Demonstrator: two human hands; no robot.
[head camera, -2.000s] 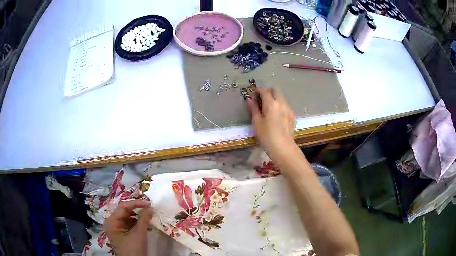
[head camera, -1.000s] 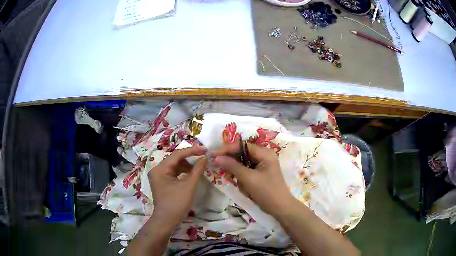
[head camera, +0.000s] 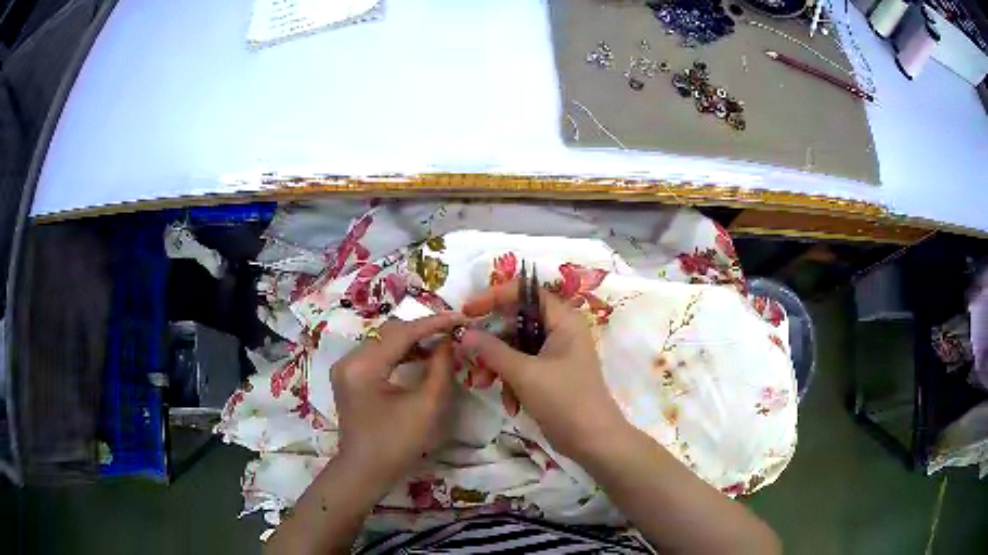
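The white floral garment (head camera: 693, 379) lies over my lap. My left hand (head camera: 395, 379) is over it with thumb and index fingertips pinched together, nearly touching the right fingertips. My right hand (head camera: 547, 374) pinches a tiny dark round fastener (head camera: 459, 333) where the fingertips meet. Dark thread snips (head camera: 529, 309) are tucked in my right hand, points away from me. A needle or thread cannot be made out. Whether the left fingertips grip the cloth or a needle is too small to tell.
The white table's worn wooden edge (head camera: 488, 186) runs beyond the garment. A grey-brown mat (head camera: 650, 114) carries brownish fasteners (head camera: 710, 95), a dark pile (head camera: 693, 20) and a reddish pencil (head camera: 820, 76). A written sheet (head camera: 309, 16) lies left. A blue crate (head camera: 135, 358) stands below.
My right hand has come from the fasteners on the mat to my left hand over the garment. Since one second ago, the fingertips have closed together around a small dark fastener.
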